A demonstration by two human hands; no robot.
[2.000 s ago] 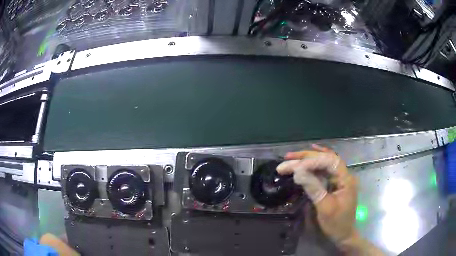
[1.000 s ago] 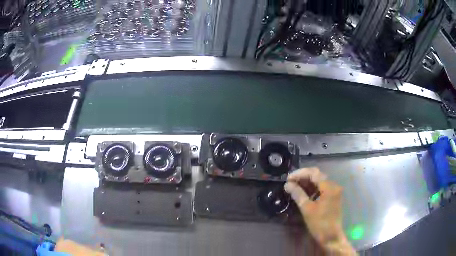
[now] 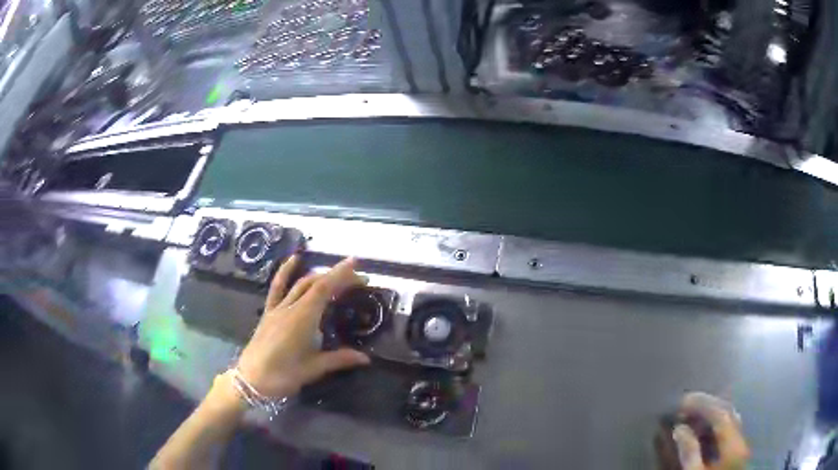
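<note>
My left hand (image 3: 299, 330), with a bracelet, spans the left end of the nearer metal carrier (image 3: 470, 418), fingers at its top and thumb at the block's lower edge, partly covering the left round black unit (image 3: 360, 314). The right round unit (image 3: 436, 327) shows a pale centre. A loose black disc (image 3: 427, 404) lies on the blank lower plate. My right hand (image 3: 709, 433) is blurred at the lower right, fingers curled, away from the carrier. A dark patch shows between its fingers; I cannot tell if it is an object.
Another carrier with two round black units (image 3: 254, 244) stands at the left, partly hidden by my left hand. The silver rail (image 3: 588, 271) and green belt (image 3: 515, 184) run behind. The silver ledge (image 3: 588, 367) extends right, with something blue at the right edge. A blistered tray (image 3: 312, 37) is behind.
My left hand has come in from the lower left onto the nearer carrier, which now sits off the rail. My right hand has left the loose disc and moved right. The view has shifted.
</note>
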